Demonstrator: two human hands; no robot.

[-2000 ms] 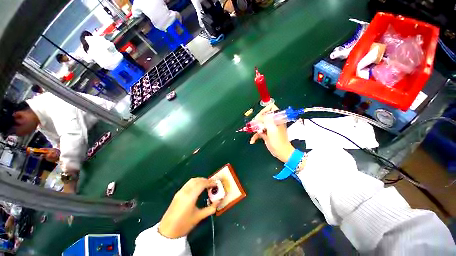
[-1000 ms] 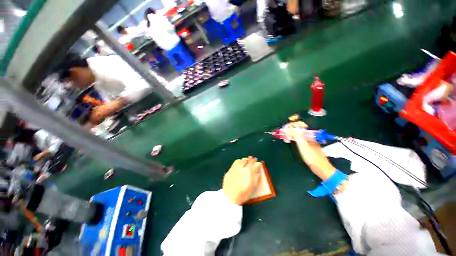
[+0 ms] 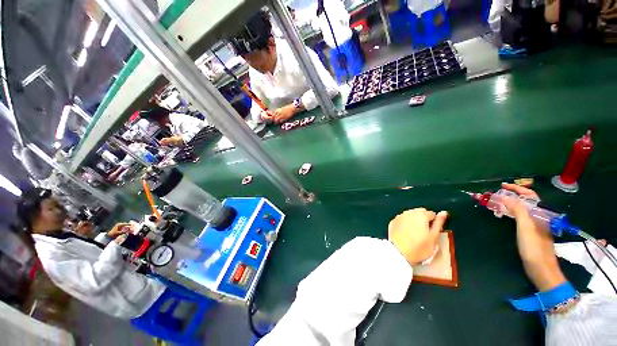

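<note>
My left hand (image 3: 416, 235) is over the left part of a flat brown-edged block with a pale top (image 3: 443, 265). Its fingers are curled, and a bit of something white shows under them; the rest is hidden. My right hand (image 3: 524, 213) holds the dispensing syringe (image 3: 504, 203), with its red end and thin tip pointing left, above the bench right of the block. The syringe's blue cap and clear hose run to the right. A bright blue band (image 3: 556, 297) is on my right wrist. A red upright bottle (image 3: 578, 159) stands on a pale round base behind my right hand.
A blue control box (image 3: 233, 246) with a clear cylinder stands at left. A metal post (image 3: 223, 115) crosses the view. Small assemblies (image 3: 306, 169) lie on the green belt. A black compartment tray (image 3: 406, 74) is at the far side. People in white coats sit beyond and at left.
The view has swung left, so the block, hands and bottle sit further right and the red bin is out of view. The white piece once visible in my left fingers is now mostly hidden.
</note>
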